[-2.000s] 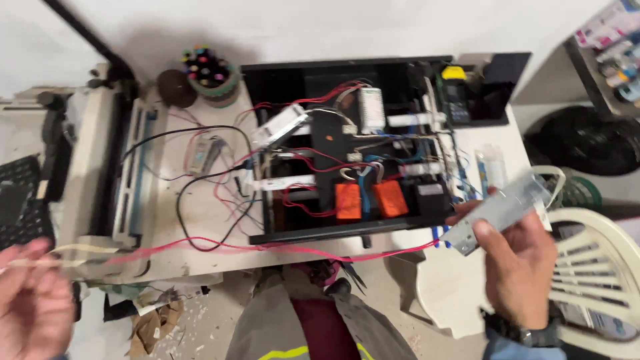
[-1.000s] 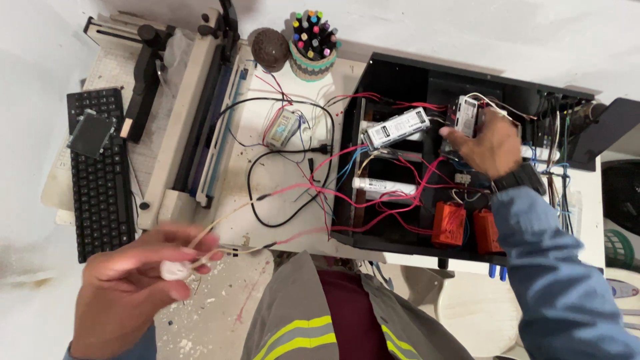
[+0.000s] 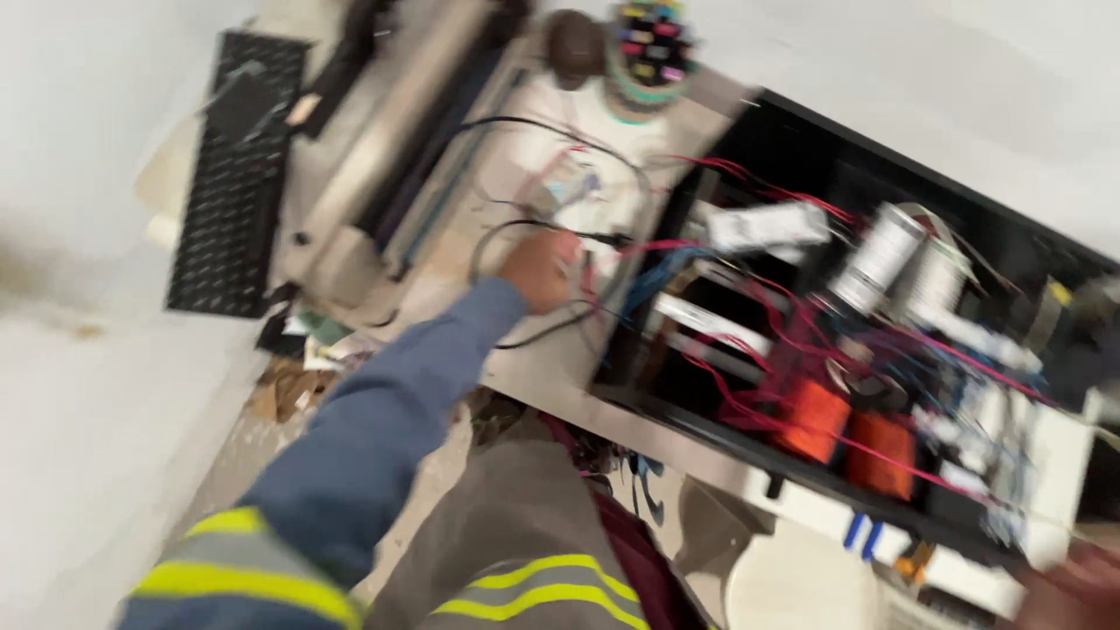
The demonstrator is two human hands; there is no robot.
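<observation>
Blurred by motion, my left hand (image 3: pixel 544 269) is over the tabletop beside a black cable (image 3: pixel 560 328) and thin red wires, left of an open black metal case (image 3: pixel 665 407). Whether its fingers hold a wire cannot be told. At the lower right edge, my right hand (image 3: pixel 1072 591) is partly cut off, near the case's corner; its grip is unclear. Inside the case lie a white driver module (image 3: pixel 770 227), a second module (image 3: pixel 878 258), an orange block (image 3: pixel 814 422), another orange block (image 3: pixel 881 455) and many red and blue wires.
A paper cutter (image 3: pixel 385 175) and a black keyboard (image 3: pixel 236 192) are at the left. A pot of markers (image 3: pixel 643 87) and a brown round object (image 3: pixel 575 45) stand at the back. A white chair (image 3: pixel 801 582) is below the table.
My left hand has moved from in front of the table to above it, beside the case. My right hand has left the modules for the lower right edge. The view has shifted and tilted.
</observation>
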